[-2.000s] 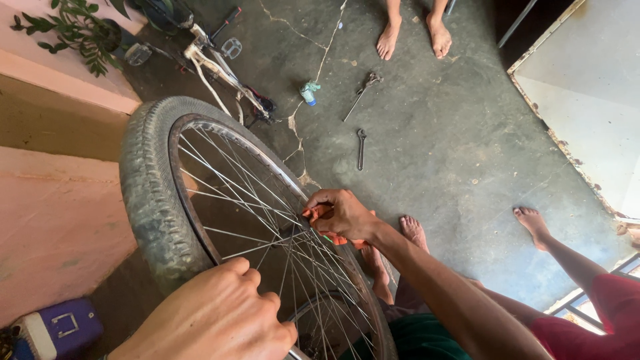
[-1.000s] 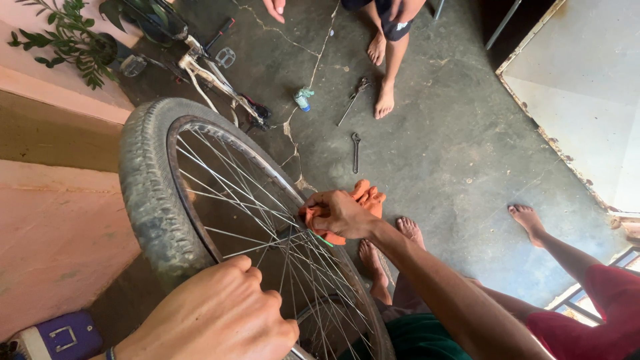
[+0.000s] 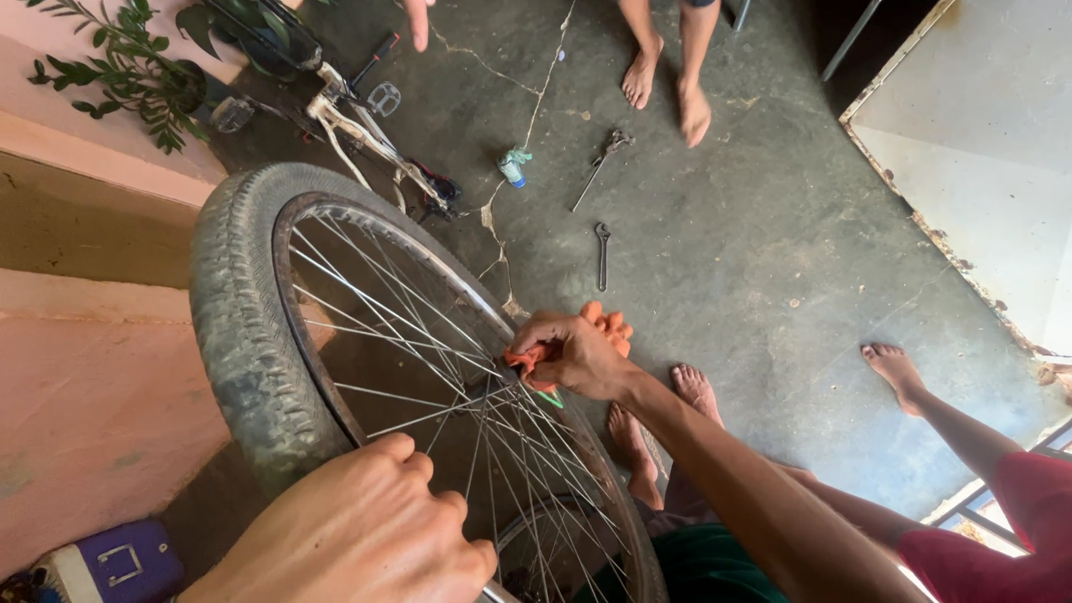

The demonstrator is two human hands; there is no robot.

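Observation:
My left hand [image 3: 368,519] is closed over the lower left rim of a bicycle wheel [image 3: 251,327] with a worn tyre; its fingertips are hidden. My right hand [image 3: 578,356] grips a bunched orange knitted glove or cloth [image 3: 609,328] against the hub [image 3: 501,373], where the spokes meet. A small green strip shows just below that hand. Beyond the wheel, an adjustable wrench [image 3: 603,255] lies on the concrete floor, with a metal tool or bicycle part with a long rod [image 3: 599,172] farther off. A bottle wrapped in greenish material [image 3: 513,167] is left of that rod.
A white bicycle frame [image 3: 364,126] lies at upper left beside a potted plant [image 3: 126,79]. A purple and white container [image 3: 134,563] stands at lower left. Another person's feet [image 3: 666,88] are at the top; a red-clothed person's foot [image 3: 894,374] is at right. A rusty-edged pale panel [image 3: 988,151] borders the floor.
More of the orange material shows beyond my right hand than two seconds ago. At the top, the other person's feet have shifted, and a fingertip has come into view. My left hand stays on the wheel.

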